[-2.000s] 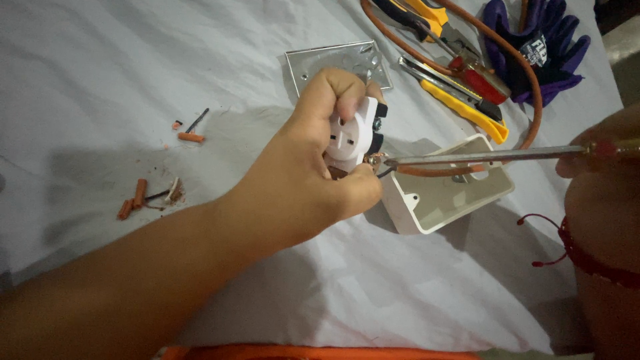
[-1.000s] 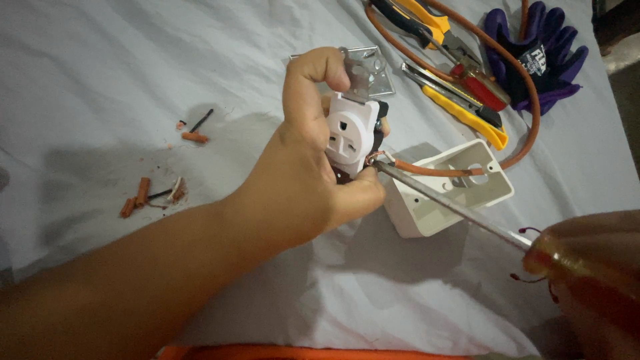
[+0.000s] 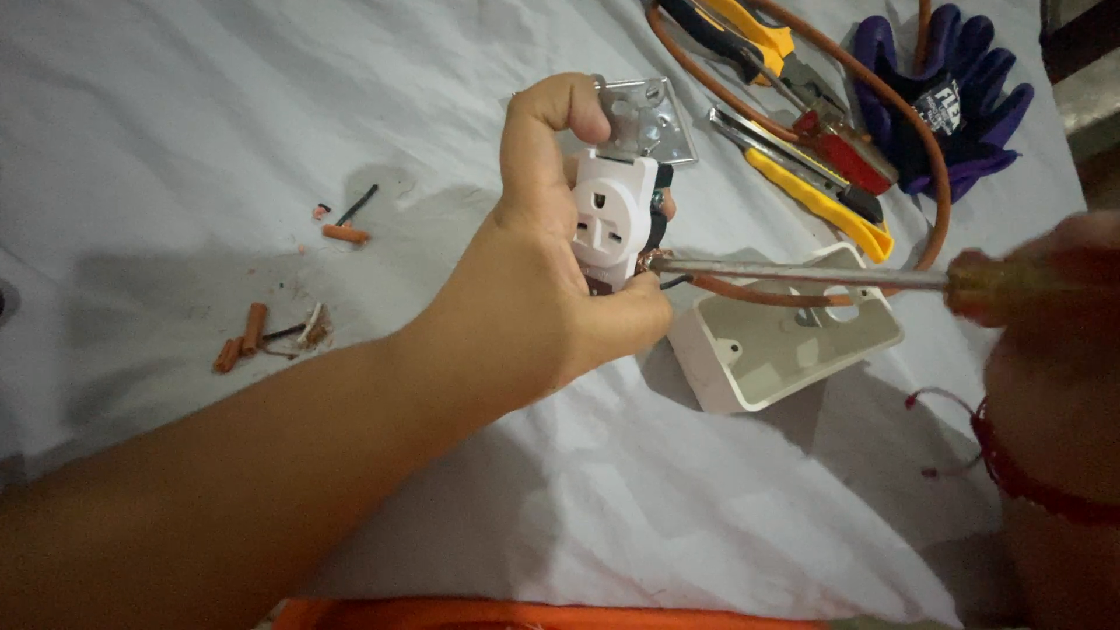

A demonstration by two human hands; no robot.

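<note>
My left hand (image 3: 560, 262) grips a white electrical socket outlet (image 3: 604, 210) between thumb and fingers, its slotted face turned up. My right hand (image 3: 1050, 297), blurred at the right edge, holds a screwdriver (image 3: 805, 271) by its translucent handle. The shaft lies nearly level, and its tip meets the lower right side of the outlet, where bare copper strands show. An orange-sheathed cable (image 3: 770, 297) runs from there over a white plastic surface box (image 3: 744, 394). Part of the outlet's side is hidden by my left thumb.
A clear faceplate (image 3: 652, 122) lies behind my left hand. Beyond are pliers (image 3: 744, 52), another screwdriver (image 3: 849, 149) with a red handle, a yellow utility knife (image 3: 814, 192) and purple gloves (image 3: 941, 105). Cable offcuts (image 3: 254, 328) lie at left on the white cloth (image 3: 420, 52).
The screwdriver slanted down to the right one second ago and is nearly level now, its handle raised with my right hand. My left hand keeps its hold on the outlet.
</note>
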